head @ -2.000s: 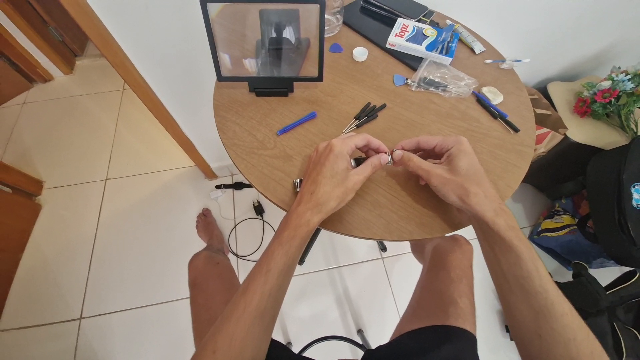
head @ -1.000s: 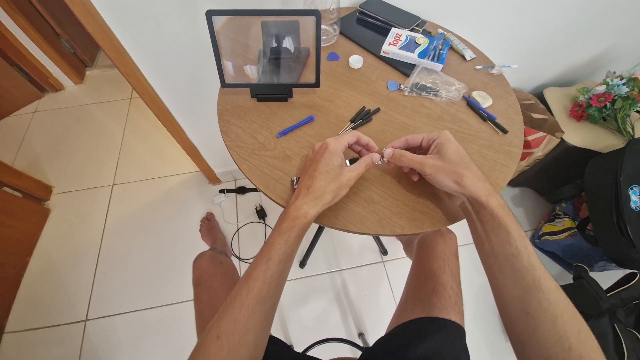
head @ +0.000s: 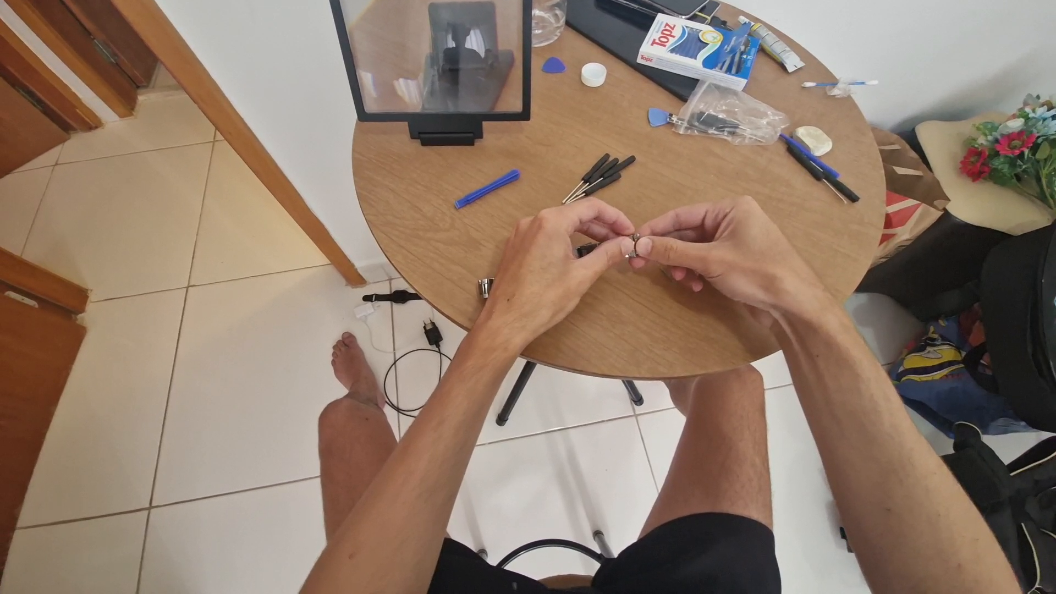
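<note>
Over the near part of the round wooden table (head: 429, 239), my left hand (head: 561, 256) and my right hand (head: 718, 247) meet fingertip to fingertip. Between their thumbs and index fingers they pinch a small shiny metal part (head: 633, 246), too small to name exactly. A small dark object (head: 586, 248) shows under my left fingers; most of it is hidden. Beside my left wrist, at the table's edge, lies a small silver metal cylinder (head: 485, 287). Several thin screwdrivers with black handles (head: 606, 172) lie just beyond my hands, and a blue plastic pry tool (head: 487, 189) is left of them.
A framed magnifier screen (head: 445, 115) stands at the back left. Behind lie a blue pick (head: 553, 65), a white cap (head: 593, 74), a Topz box (head: 701, 49), a clear plastic bag (head: 730, 115) and pen-like tools (head: 818, 167). A black cable (head: 388, 379) lies on the floor.
</note>
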